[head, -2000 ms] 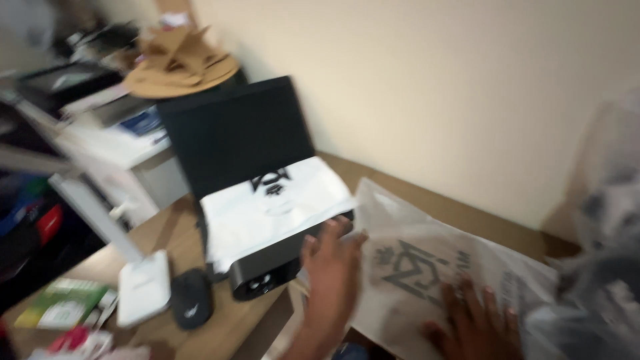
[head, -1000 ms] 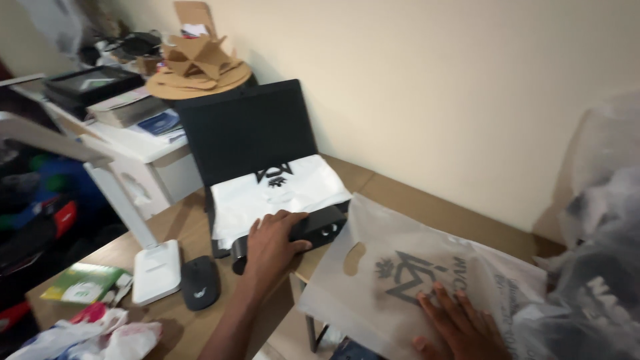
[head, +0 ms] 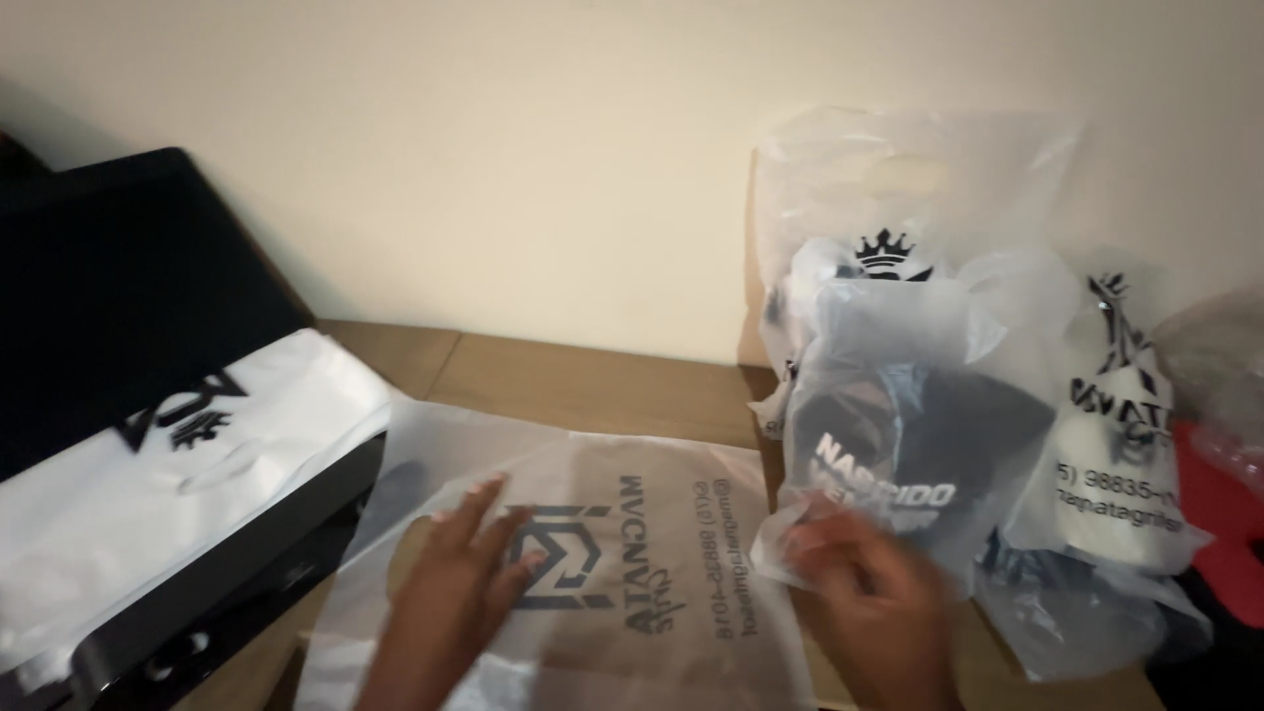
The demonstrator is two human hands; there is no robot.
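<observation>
A translucent printed plastic bag [head: 583, 454] lies flat on the wooden desk. My left hand [head: 454, 583] rests on its left part, fingers spread, near the handle cut-out. My right hand [head: 859, 592], blurred, has its fingers closed on a corner of clear plastic [head: 780, 543] at the edge of a clear packet with dark folded contents [head: 948, 425]. That packet leans among other filled bags at the right. At the left, a stack of white printed plastic bags [head: 286, 395] lies over a black device in front of a dark screen [head: 118, 276].
The wall rises behind the desk [head: 583, 370]. A large translucent bag with a crown print [head: 918, 168] stands against it. Another filled bag [head: 1116, 474] with writing is beside the packet, and a red item [head: 1224, 523] is at the far right.
The view has swung right. My left hand has moved from the black device onto the flat bag. My right hand has left that bag and is at the packet's plastic.
</observation>
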